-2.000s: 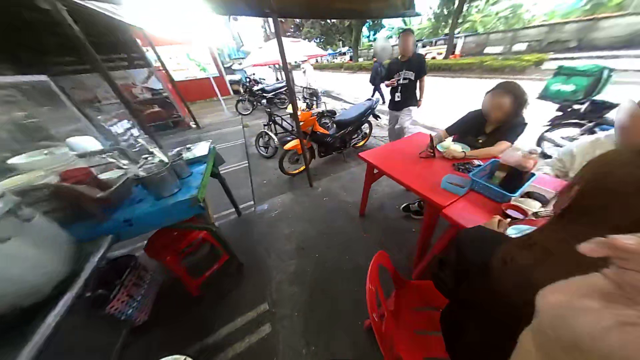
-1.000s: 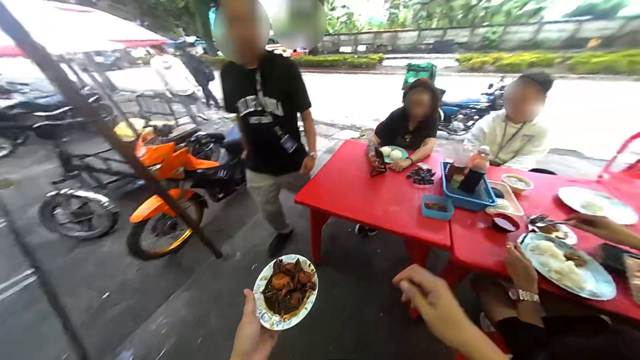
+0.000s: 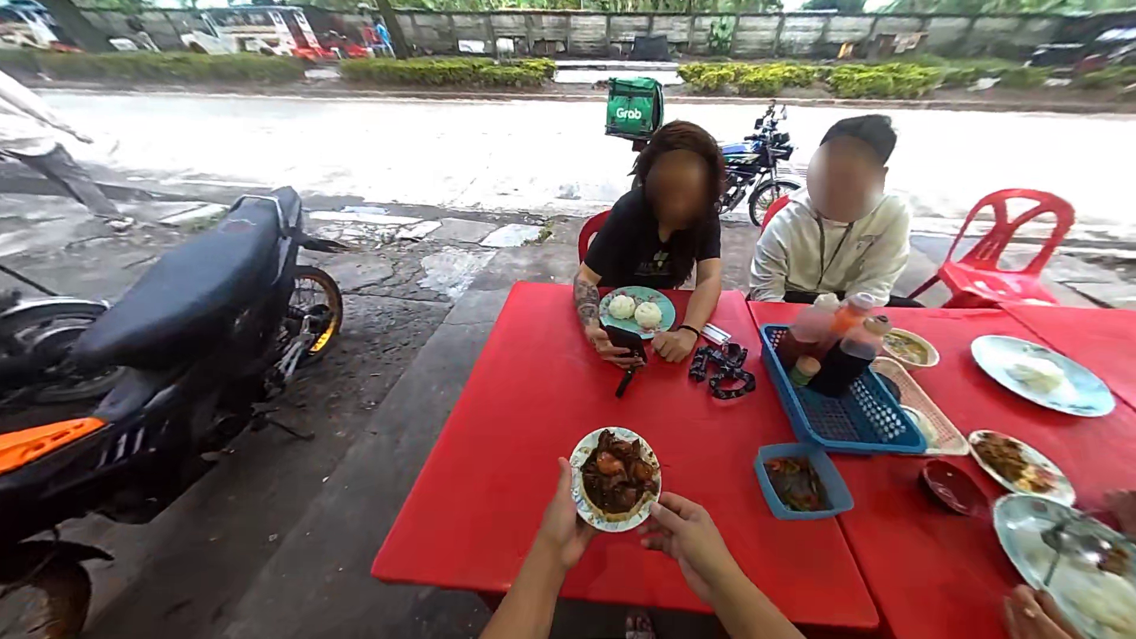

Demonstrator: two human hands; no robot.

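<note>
A small patterned plate (image 3: pixel 653 508) of dark saucy meat is held over the near part of the red table (image 3: pixel 479 497). My left hand (image 3: pixel 564 515) grips its left rim, thumb up. On the lower right, my right hand (image 3: pixel 683 537) touches the rim with its fingertips. Across the table, a seated person in black holds a smartphone (image 3: pixel 625 343) beside a green plate (image 3: pixel 666 304) with two mounds of rice. Black lanyards (image 3: pixel 729 371) lie to the right of that person's hands.
A blue basket (image 3: pixel 852 433) of sauce bottles stands right of centre, with a blue container (image 3: pixel 803 513) of food nearer me. Further right are several plates and a dark red bowl (image 3: pixel 953 486). Another person sits behind the basket. A motorcycle (image 3: pixel 177 311) is parked at the left.
The plate of meat, in my left hand beside the table a second ago, is now over the table. My right hand has come to its rim. The standing person in black is out of view.
</note>
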